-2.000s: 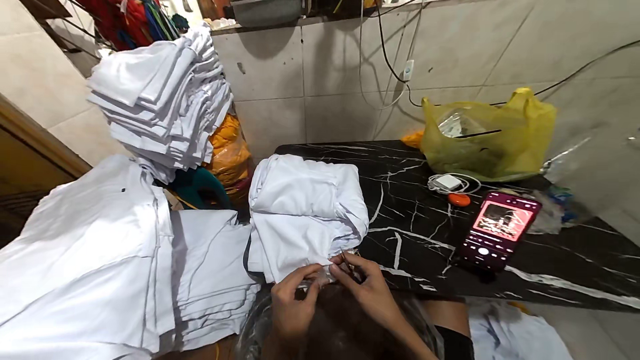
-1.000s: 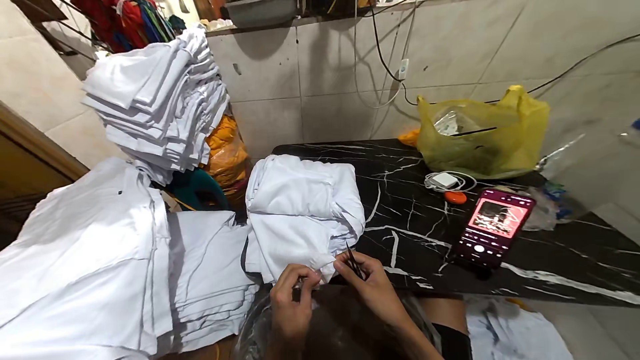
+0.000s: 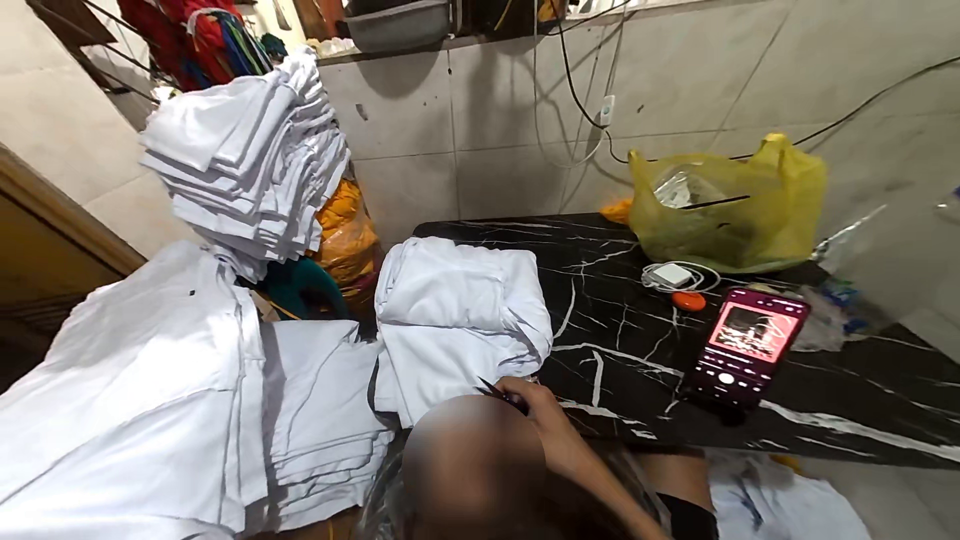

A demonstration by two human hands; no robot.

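My right hand [image 3: 536, 409] is closed around small dark thread snips [image 3: 499, 394], whose pointed blades stick out to the left over the near edge of a folded white cloth garment [image 3: 457, 300]. That garment lies on the black marble-patterned table, at its left end. My left hand cannot be made out; a blurred round patch covers the area just below the garment. Left of the table is a stack of folded white cloths [image 3: 322, 420], and beside it a larger heap of white garments [image 3: 150, 375].
A tall pile of white cloths [image 3: 240, 157] stands at the back left by an orange bag [image 3: 346, 232]. On the black table [image 3: 615, 300] are a yellow plastic bag [image 3: 750, 217], a white charger [image 3: 671, 275], an orange-red object [image 3: 688, 301] and a lit phone [image 3: 746, 352]. White cloth [image 3: 787, 499] lies below, at right.
Both hands were at the garment's near edge before. Now only my right hand shows there, with the snips, and my left hand is no longer visible.
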